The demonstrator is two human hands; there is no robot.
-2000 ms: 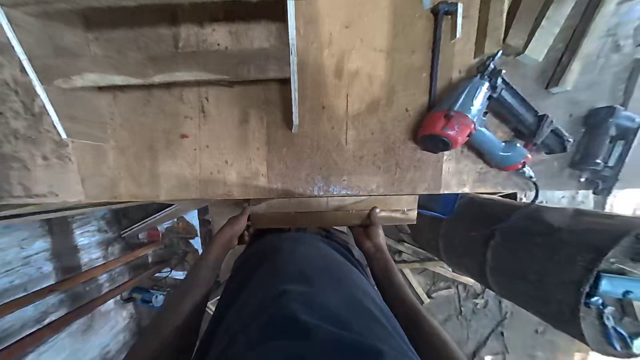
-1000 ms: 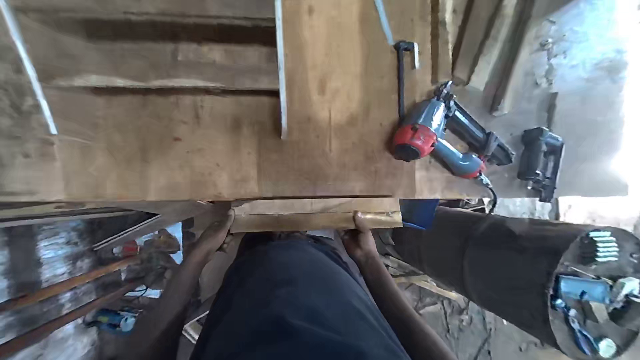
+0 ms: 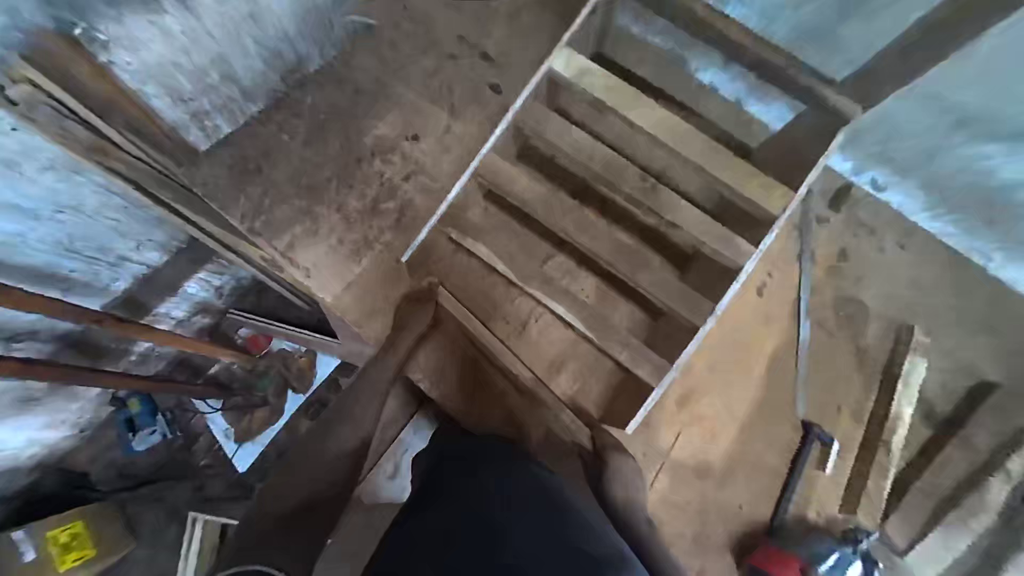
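A wooden board point(image 3: 512, 364) spans between my two hands, at the near end of a wooden frame with several slats point(image 3: 632, 216) across it. My left hand point(image 3: 416, 312) grips the board's left end, close to the frame's left side panel. At its right end, my right hand point(image 3: 612, 460) holds the board near the lower tip of the right side panel point(image 3: 720, 308). The undersides of both hands are hidden.
The frame lies on a large wooden worktop point(image 3: 320, 176). A red and grey nail gun point(image 3: 808, 556) shows at the bottom right, near a dark bar clamp point(image 3: 796, 472) and loose wood strips point(image 3: 896, 424). A cardboard box point(image 3: 72, 540) is low at left.
Both hands have brought the board from the worktop's front edge up over the worktop, to the near end of the slatted frame. The view has turned strongly.
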